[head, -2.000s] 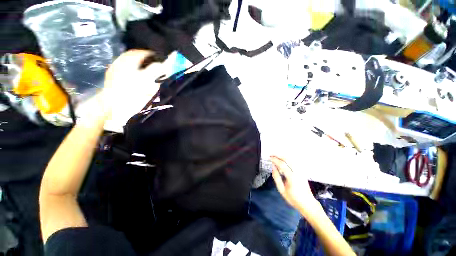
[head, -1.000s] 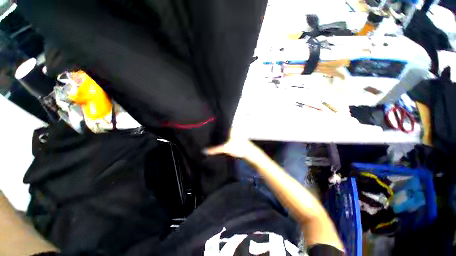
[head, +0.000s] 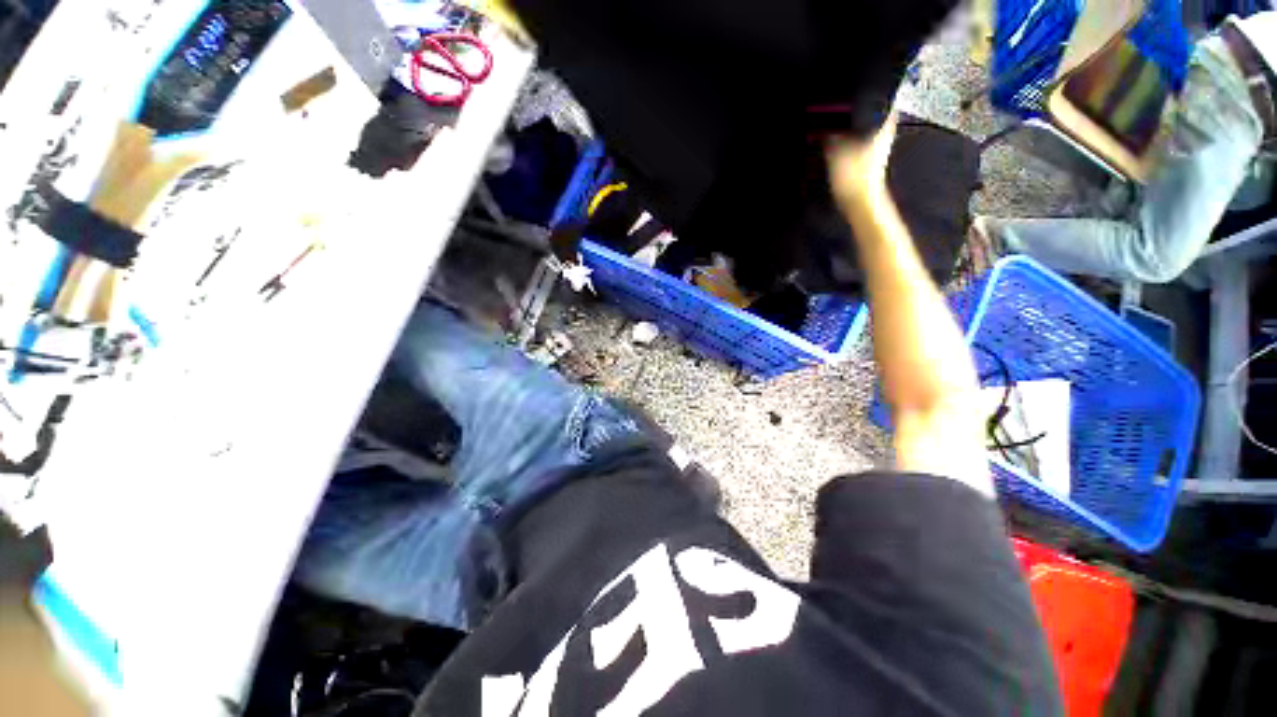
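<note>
A large black bag (head: pixel 700 84) fills the top centre, very dark and cut off by the upper edge, with a short red line near its right side. My right hand (head: pixel 861 165) is at the bag's right side, its fingers partly hidden, and grips the black fabric. The bag is above a blue basket (head: pixel 714 311) and hides part of it. My left hand is out of the picture; only a blurred patch of skin shows at the lower left edge.
The white table (head: pixel 301 420) runs along the left, with red-handled scissors (head: pixel 451 70) near its far end. Another blue basket (head: pixel 1106 420) and a red object (head: pixel 1078 616) stand right. A seated person's jeans-clad leg (head: pixel 1190 196) shows upper right.
The view has swung right, from the machine table to the floor and baskets. The black bag has moved off the lap and table side to above the baskets, with my right arm stretched out.
</note>
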